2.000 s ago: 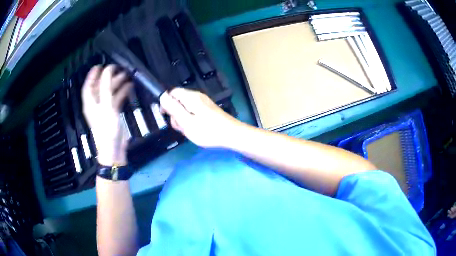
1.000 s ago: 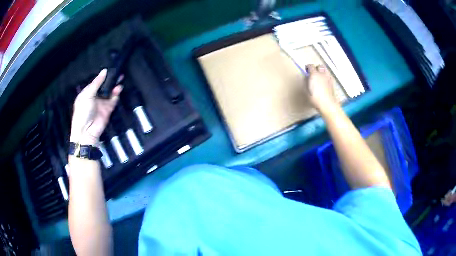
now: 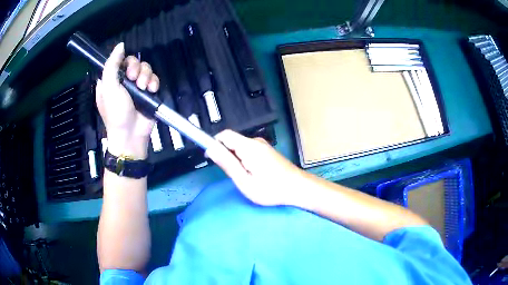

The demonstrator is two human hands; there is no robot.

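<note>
My left hand (image 3: 125,94) is closed around a glossy black tubular body (image 3: 88,49), held tilted above the slotted black tray (image 3: 237,119). My right hand (image 3: 245,167) grips a bright silver tube (image 3: 181,125). The silver tube is in line with the black body and meets its lower right end; how far it sits inside is hidden. The tray holds several black bodies, some with silver-white ends (image 3: 211,107) showing and one (image 3: 243,61) without.
A shallow black-rimmed tub with a tan base (image 3: 351,106) holds silver tubes (image 3: 394,57) at its right. A blue crate (image 3: 467,195) is low at right. A metal bracket (image 3: 367,16) stands at the rear. Another filled tray (image 3: 490,67) is at far right.
My right hand has come back from the tub with a silver tube and brought it to the black body. The loose tube seen lying on the tan base earlier is gone from there.
</note>
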